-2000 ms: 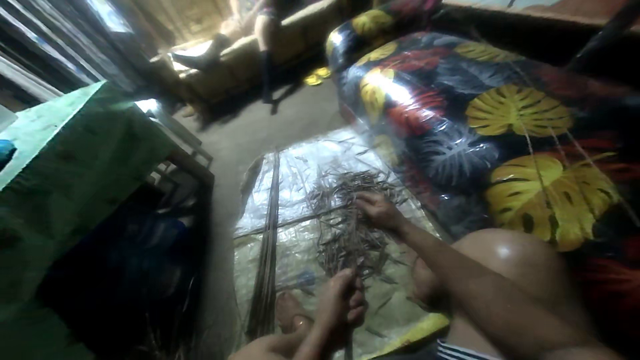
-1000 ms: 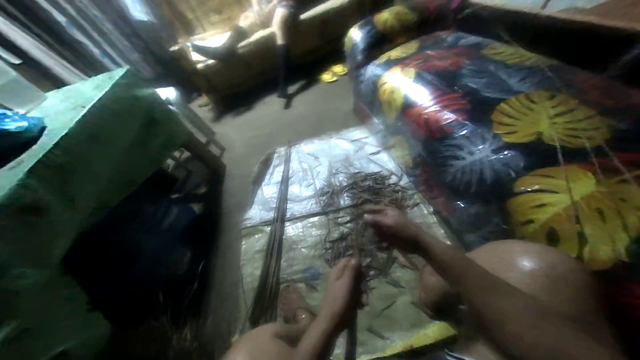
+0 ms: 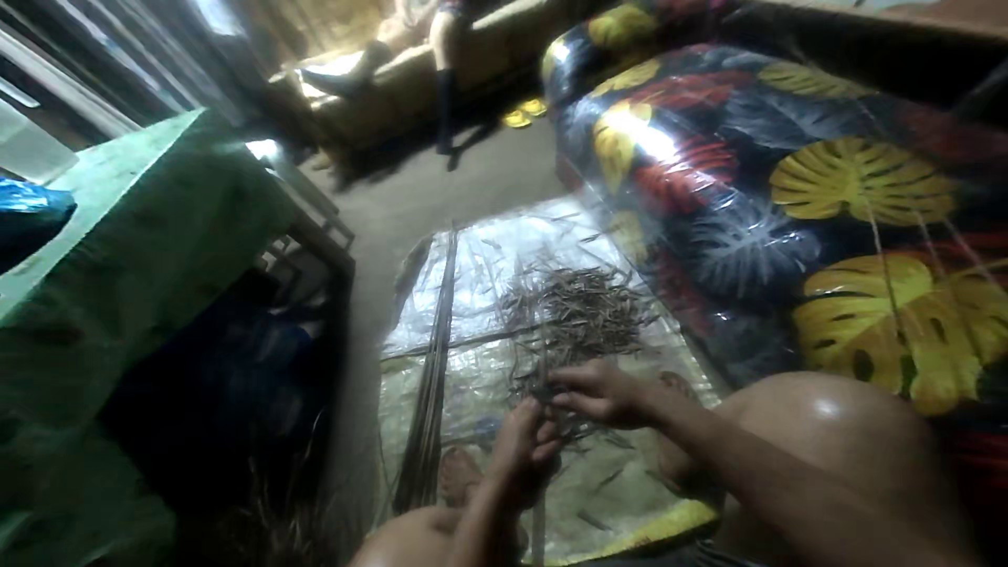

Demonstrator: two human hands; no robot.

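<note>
My left hand (image 3: 528, 441) is closed around a thin, dark strip (image 3: 539, 516) that runs down between my knees. Just above and to the right, my right hand (image 3: 596, 394) pinches at the same strip, its fingertips close to the left thumb. Whether a tool is between the fingers is too blurred to tell. Beyond the hands, a heap of short, dry brown scraps (image 3: 594, 315) lies on a shiny plastic sheet (image 3: 504, 236). A bundle of long, thin dark strips (image 3: 431, 378) lies lengthwise on the sheet, left of my hands.
A sofa (image 3: 756, 173) with leaf-patterned, plastic-covered upholstery stands at the right. At the left is a table with a green cover (image 3: 157, 205) and a blue plastic bag (image 3: 31, 209) on it. Another person's legs (image 3: 445, 79) hang from a far bench, near yellow slippers (image 3: 524, 114).
My right hand has come down close to my left hand; a second ago it was higher, over the heap, with a gap between them.
</note>
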